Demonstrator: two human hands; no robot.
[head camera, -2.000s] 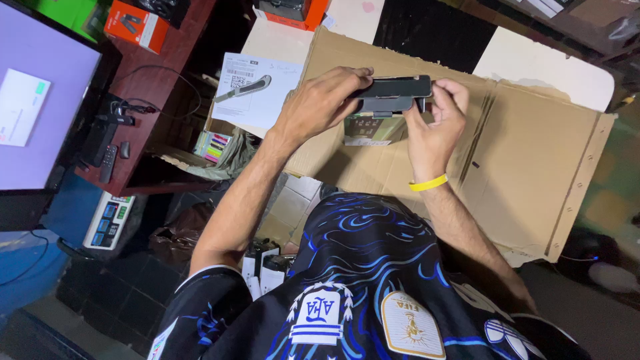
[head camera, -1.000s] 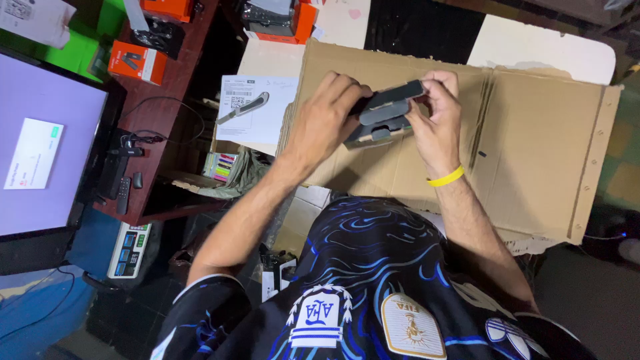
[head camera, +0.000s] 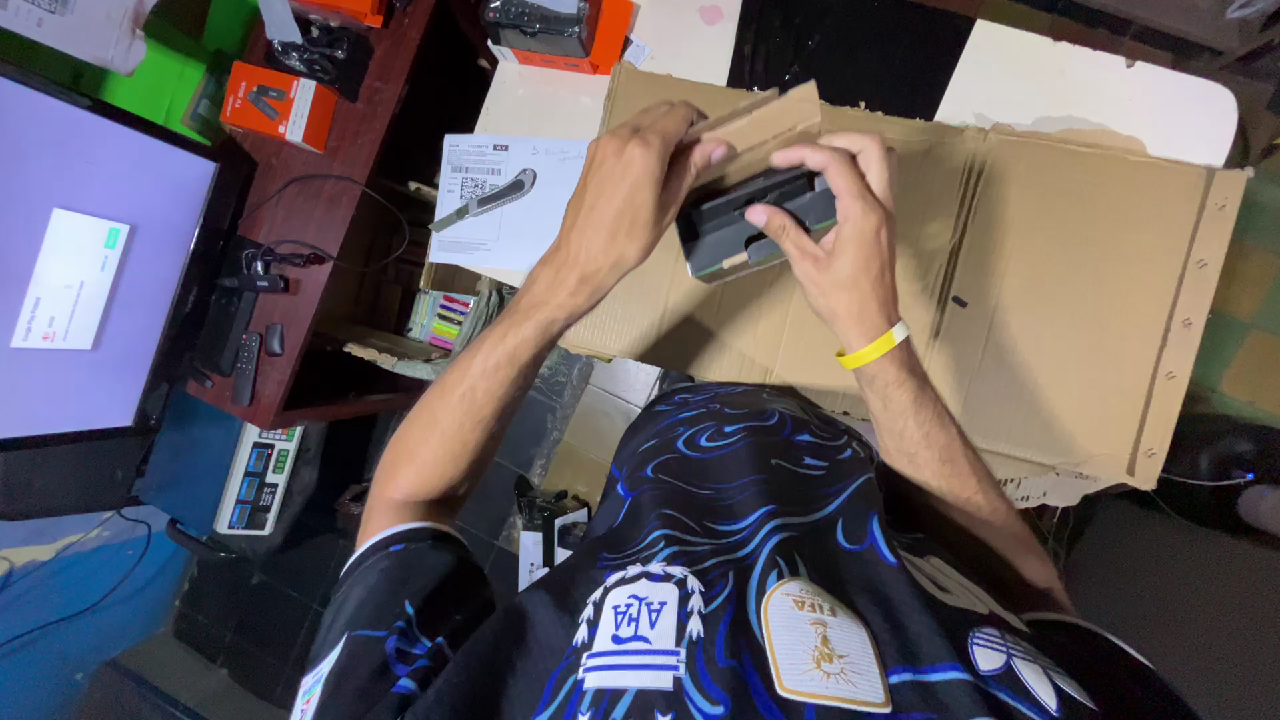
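Both hands hold a small dark cardboard box (head camera: 735, 225) above a flattened brown cardboard sheet (head camera: 1080, 300). Its open side faces up, and dark folded card shows within. At its upper left, my left hand (head camera: 640, 175) grips a raised brown cardboard flap (head camera: 765, 130) between thumb and fingers. My right hand (head camera: 840, 220), with a yellow wristband above the forearm, clasps the box's right end, its thumb at the opening. A snap-off utility knife (head camera: 490, 200) lies on a printed paper sheet (head camera: 545, 160) to the left of my left hand.
On the left, a dark red desk (head camera: 340, 130) bears a monitor (head camera: 100, 260), a remote control (head camera: 246, 368), cables and an orange TV stick box (head camera: 278, 105). Another orange box (head camera: 600, 40) stands at the back. Beneath the desk is a digital scale (head camera: 260, 478).
The box's brown inner flap surface now shows, raised between my hands, where dark panels showed earlier. My left hand has shifted onto this flap.
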